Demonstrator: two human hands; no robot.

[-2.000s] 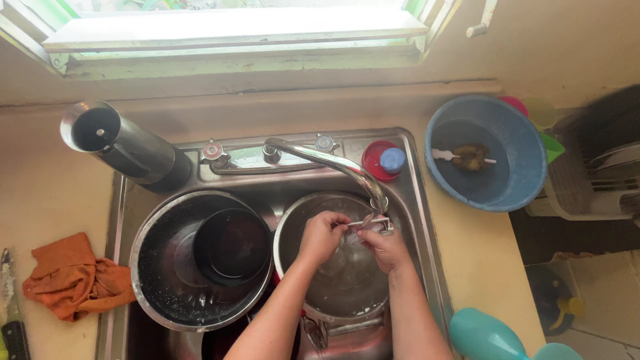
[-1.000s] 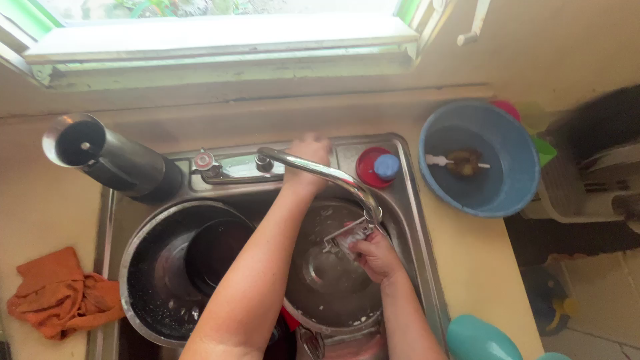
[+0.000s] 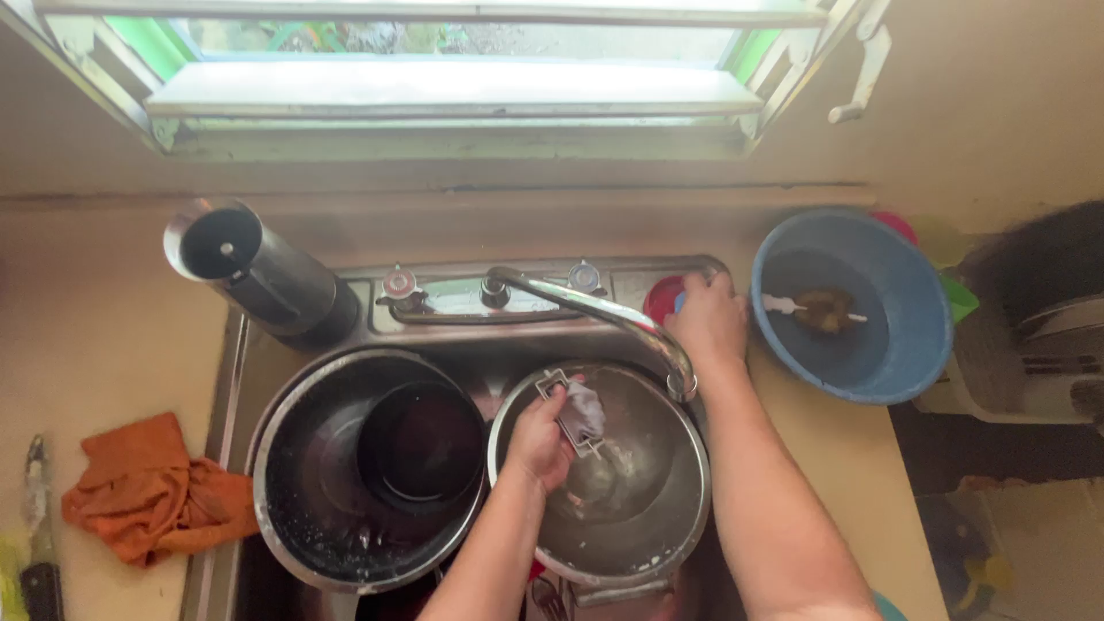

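My left hand (image 3: 542, 442) grips a small metal frame (image 3: 576, 412) with a wet, greyish-white piece of material in it, above a metal pot of water (image 3: 621, 552). Behind the faucet spout (image 3: 604, 309), at the sink's back right corner, my right hand (image 3: 712, 321) has its fingers on a blue thing (image 3: 680, 300) in a red dish (image 3: 661, 295). The hand hides most of both, and its grip is not plain. To the left stands a large dark pot (image 3: 297, 466) with a smaller dark vessel (image 3: 423, 440) in it.
A blue basin (image 3: 914, 345) with water and a brown item stands on the right counter. At the left are a dark metal cylinder (image 3: 289, 285), an orange cloth (image 3: 147, 492) and a black-handled knife (image 3: 41, 586). Forks (image 3: 549, 599) lie low in the sink.
My right hand has left the small frame and reached back to the red dish. My left hand has come from the right-hand faucet knob down over the pot and now holds the frame.
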